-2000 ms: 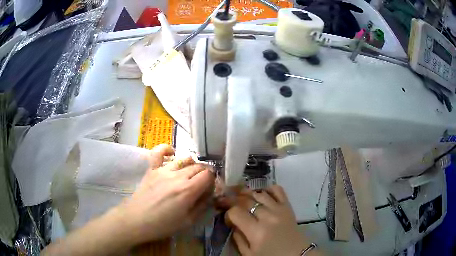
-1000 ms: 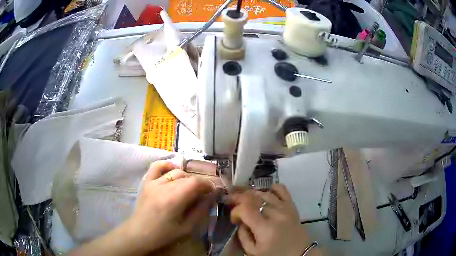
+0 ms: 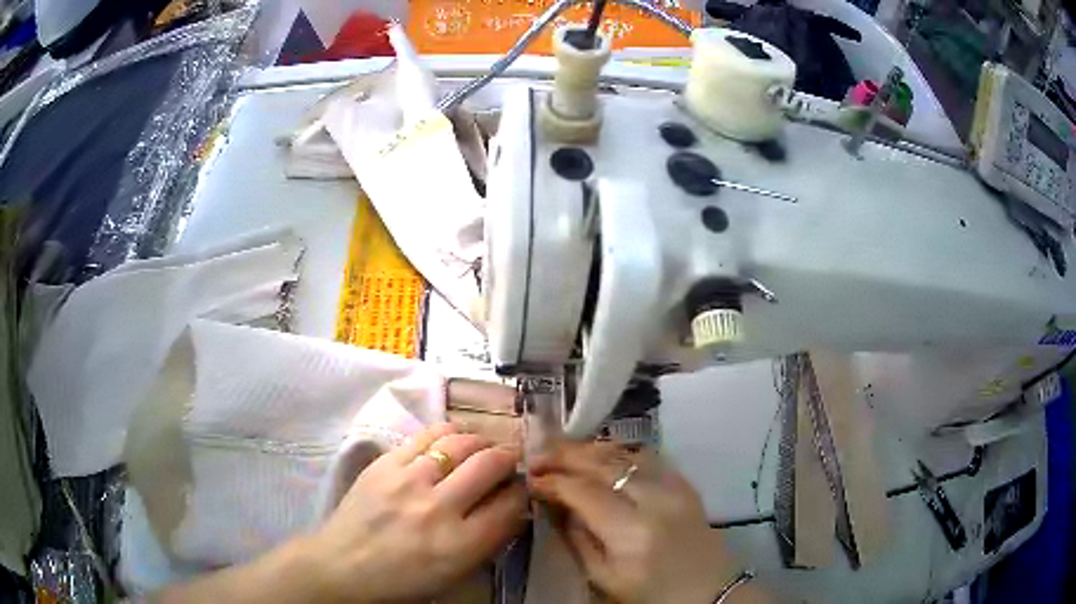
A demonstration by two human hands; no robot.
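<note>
The pale beige garment panel [image 3: 295, 413] lies left of the needle area, its right end under my left hand. A tan strip with a dark line [image 3: 484, 404] shows at the presser foot [image 3: 543, 387]. My left hand [image 3: 443, 490] has its fingertips closed on the cloth edge just in front of the foot. My right hand [image 3: 625, 501], with a ring, pinches the strip [image 3: 555, 555] right beside it. The strip runs down between both hands toward me. The fingertips nearly touch and hide the cloth between them. The needle tip cannot be made out.
The white sewing machine [image 3: 826, 248] spans centre to right. Tan strips with dark edges [image 3: 814, 460] and dark snips [image 3: 942, 501] lie right. A yellow printed sheet [image 3: 384, 289] and more beige cloth [image 3: 159, 342] lie left. A control panel [image 3: 1027, 142] stands upper right.
The left hand has moved down and slightly right, uncovering the tan strip left of the foot. The right hand has shifted slightly right. The view has shifted, so the machine head appears further right.
</note>
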